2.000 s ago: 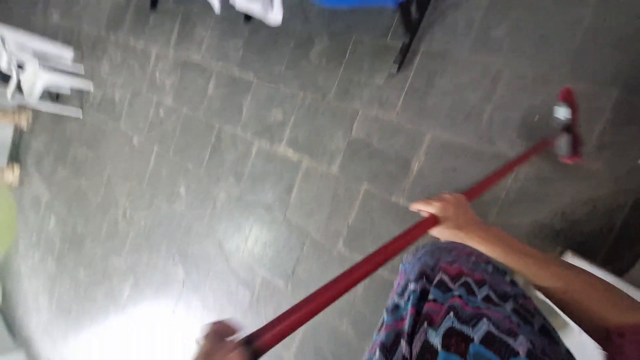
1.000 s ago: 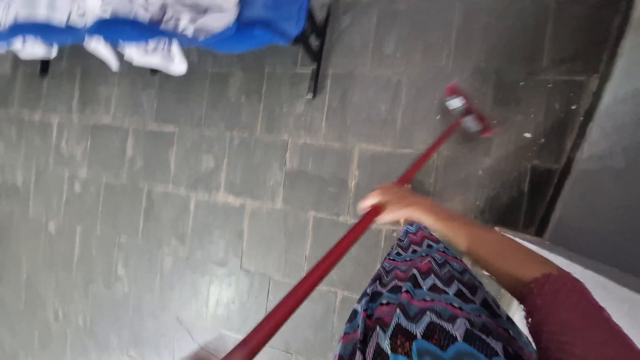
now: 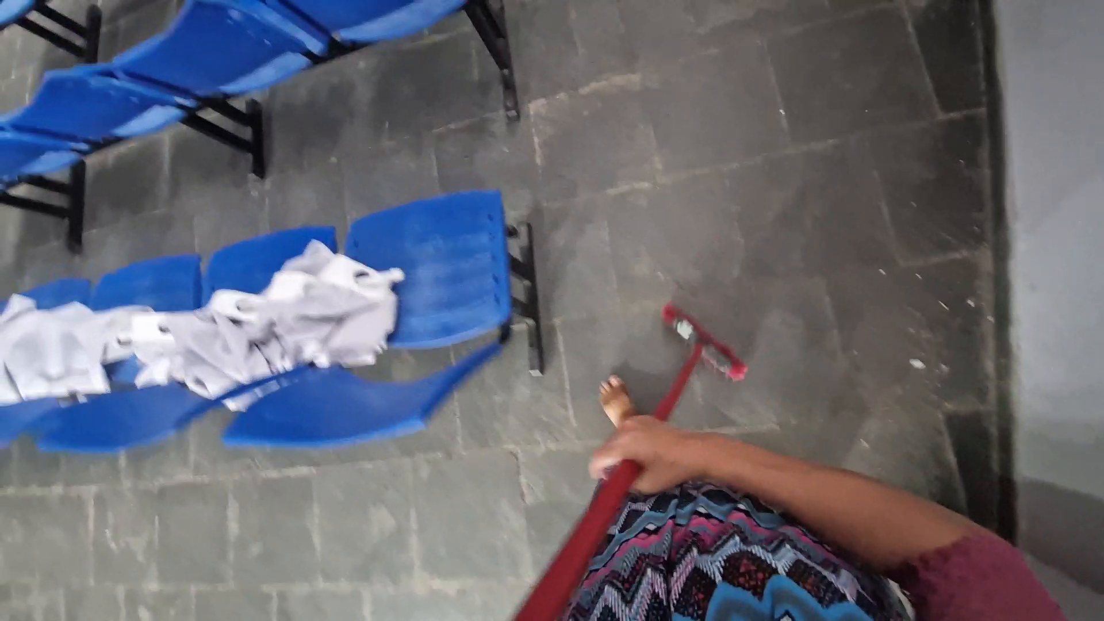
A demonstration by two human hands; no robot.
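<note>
My right hand (image 3: 651, 453) is wrapped around the middle of a long red broom handle (image 3: 580, 539). The handle slants from the bottom edge up to the right and ends in a red broom head (image 3: 703, 343), which rests on the grey stone-tiled floor. White specks of debris (image 3: 917, 364) lie to the right of the head. A bare foot (image 3: 616, 400) shows just beyond my hand, left of the handle. My left hand is out of the frame, and so is the near end of the handle.
A row of blue plastic seats (image 3: 440, 267) on black metal legs stands at the left, with white and grey cloths (image 3: 336, 306) spread over it. Another blue row (image 3: 216, 52) is at the upper left. A pale wall (image 3: 1056, 259) runs down the right side.
The view has shifted considerably, bringing more of the blue seats and the right wall into sight. My left hand, on the handle's near end two seconds ago, has left the view. My right hand still grips the handle.
</note>
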